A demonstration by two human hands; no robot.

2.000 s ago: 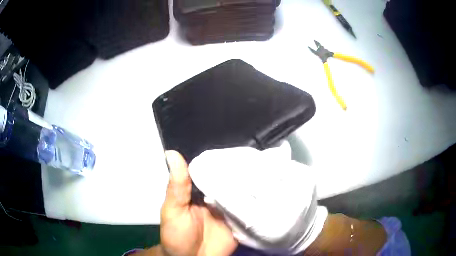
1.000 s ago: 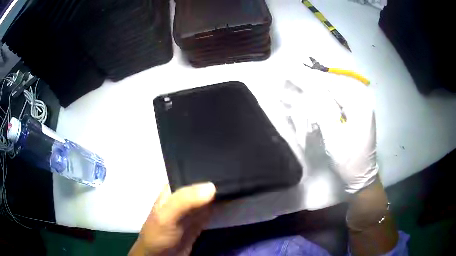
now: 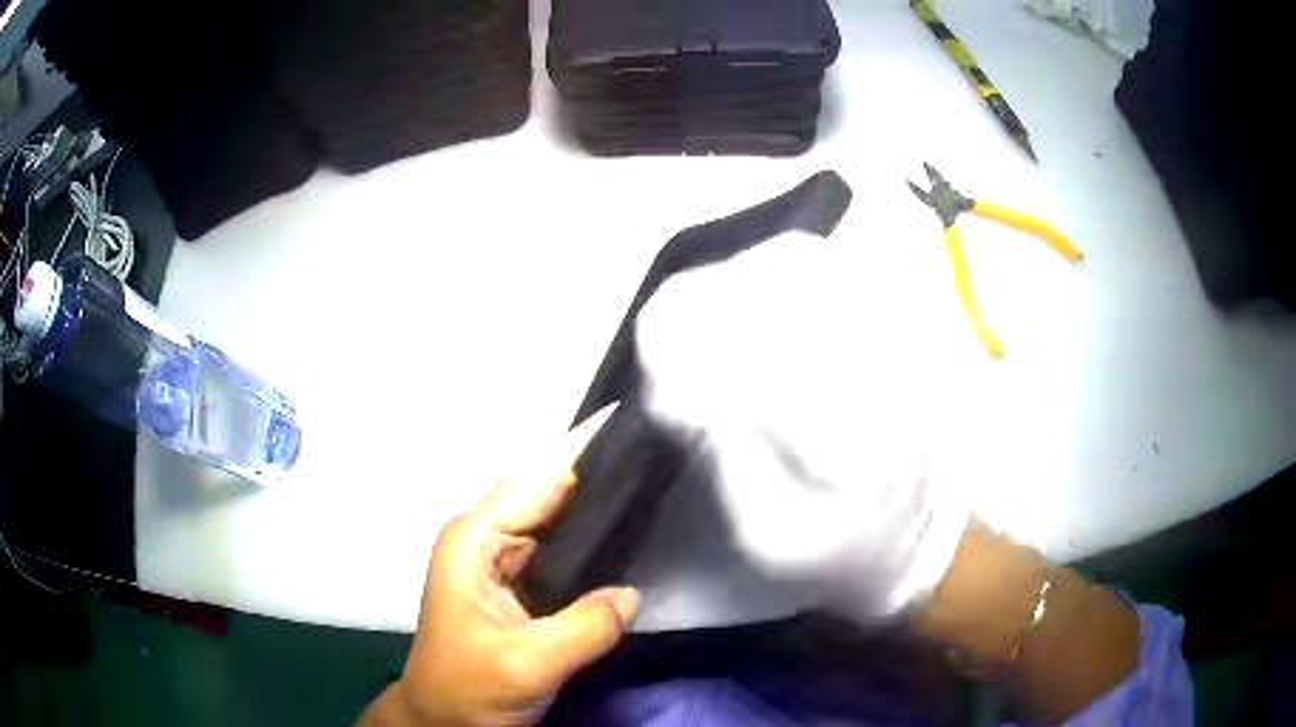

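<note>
A black tablet case (image 3: 625,341) is tilted up on its long side in front of me, seen mostly edge-on. My left hand (image 3: 512,597), bare, grips its near end between thumb and fingers. My right hand (image 3: 810,412), in a white glove and blurred, lies over the case's right side and hides much of it. Whether a cloth is under the gloved fingers cannot be told.
Black case stacks stand at the back left (image 3: 412,85), back centre (image 3: 697,85) and right (image 3: 1222,156). Orange-handled cutters (image 3: 955,213) and a yellow-and-black knife (image 3: 974,74) lie at right. A clear bottle (image 3: 213,412) and white cables (image 3: 100,234) are at left.
The case has turned from flat-facing to edge-on. My gloved right hand has moved left from beside the case onto it. My left hand still holds the near end.
</note>
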